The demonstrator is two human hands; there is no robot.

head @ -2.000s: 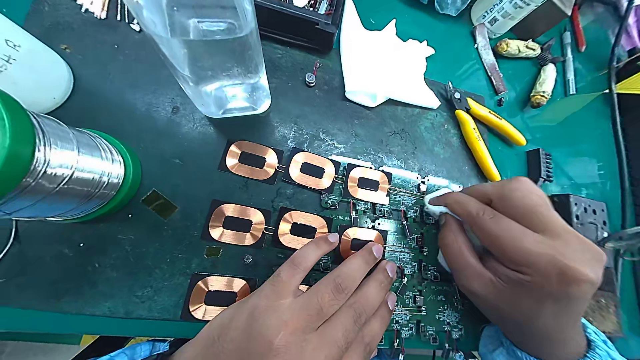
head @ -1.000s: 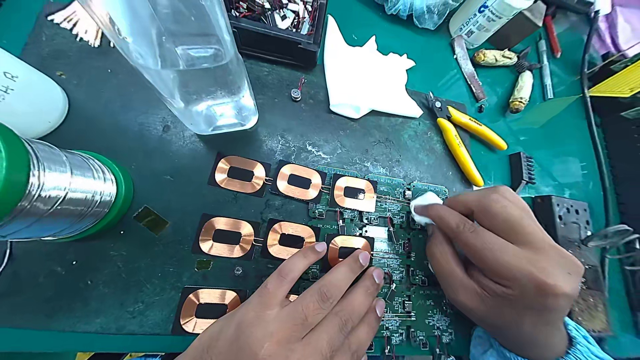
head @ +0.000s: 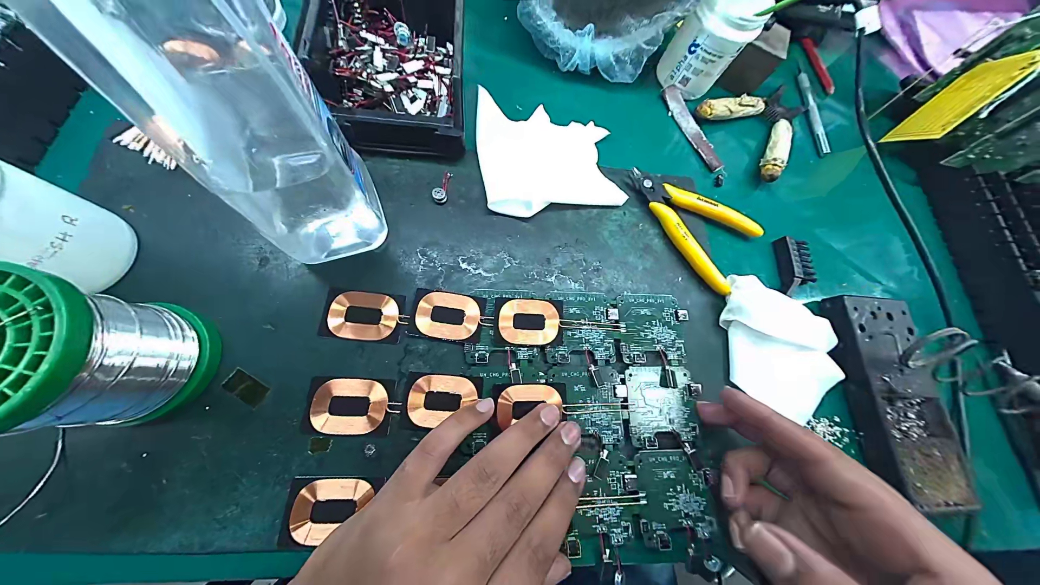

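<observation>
Several green printed circuit boards [head: 652, 325] lie joined in a panel on the dark mat, with copper wire coils [head: 363, 316] on black backing wired to their left. My left hand [head: 479, 496] rests flat over the lower coils and boards, its fingertips by the middle-row coil [head: 526, 402]; it grips nothing. At the panel's right edge is my right hand [head: 804, 487], fingers curled and apart, nothing seen in it, index fingertip beside a shiny, whitish-looking board [head: 658, 406]. A crumpled white cloth or tissue [head: 776, 345] lies just above that hand.
Yellow-handled cutters [head: 691, 236] and another white sheet [head: 536, 158] lie behind the boards. A clear liquid-filled bottle [head: 317, 195] and a solder wire spool [head: 122, 357] stand left. A black parts box [head: 394, 130] is at the back, a black soldering stand [head: 902, 406] at right.
The white tissue that my right hand held against the boards now lies released on the table at right. My right hand has opened and moved lower. My left hand stays on the coils and boards.
</observation>
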